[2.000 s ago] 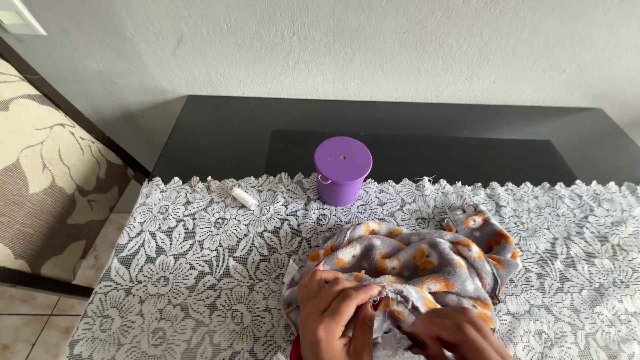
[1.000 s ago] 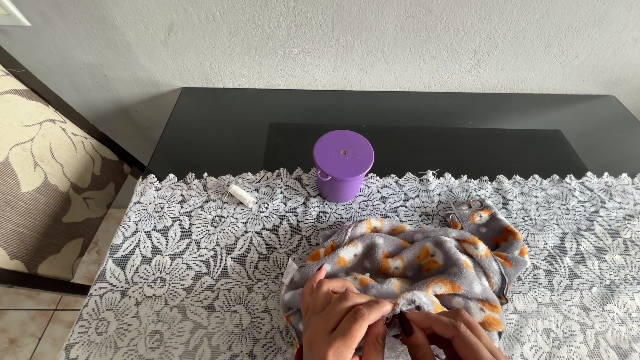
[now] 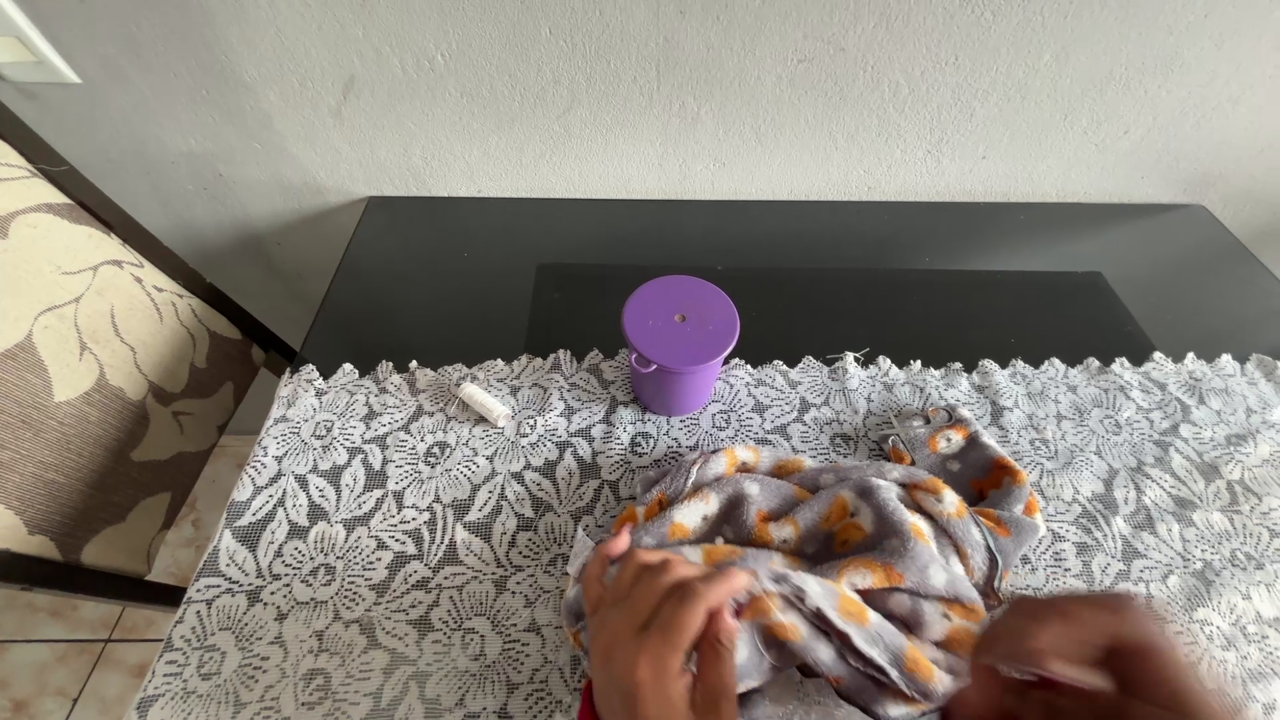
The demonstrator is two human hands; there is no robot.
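A grey fleece cloth (image 3: 850, 540) with an orange and white print lies bunched at the lower centre right. My left hand (image 3: 665, 620) grips its near left part between thumb and fingers. To the right, my right hand (image 3: 1090, 660) is blurred, its fingers curled beside the cloth's near right edge; whether it holds something small cannot be made out. Metal scissors (image 3: 905, 425), partly visible, rest at the cloth's far right end. Beyond the cloth stands a lidded purple plastic container (image 3: 680, 340). A spool of white thread (image 3: 485, 404) lies on its side to the left.
White lace tablecloth (image 3: 400, 560) covers the near part of a black table (image 3: 450, 240) against a wall. A few white thread scraps (image 3: 848, 355) lie by the lace's far edge. At the left is a chair with leaf-patterned upholstery (image 3: 100, 370).
My right hand has moved away from my left hand, to the right; a second ago both were close together at the cloth. My left hand stays on the cloth.
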